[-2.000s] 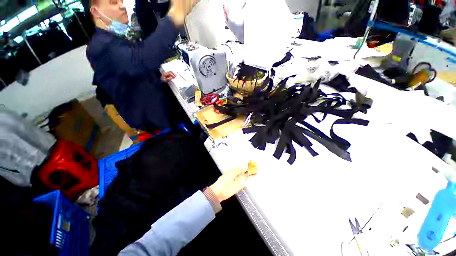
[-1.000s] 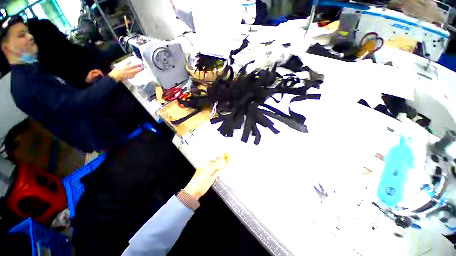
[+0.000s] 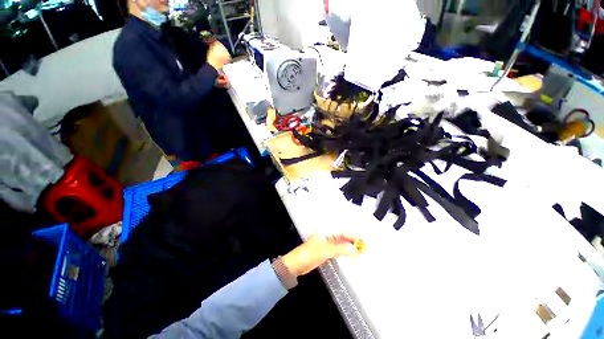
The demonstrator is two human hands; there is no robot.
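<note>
My left hand [image 3: 316,253] reaches in from the bottom on a light-blue sleeve, over the table's front edge. Its fingertips pinch a small yellow piece of food [image 3: 359,246]. A tangled heap of black fabric strips [image 3: 410,155] fans out on the white table [image 3: 424,278] beyond the hand, not touching it. My right hand is not in view.
A tan cardboard piece [image 3: 301,162], red-handled scissors [image 3: 288,122] and a grey machine housing [image 3: 291,79] stand at the back. Snips [image 3: 477,325] lie front right. Blue crates [image 3: 79,285], black cloth [image 3: 205,232] and a red stool [image 3: 86,197] are left. A person [image 3: 165,79] stands behind.
The view has swung left since a second ago, so the light-blue plastic piece is almost out of the picture. The food piece shows smaller than two seconds ago. The other person's hands have moved.
</note>
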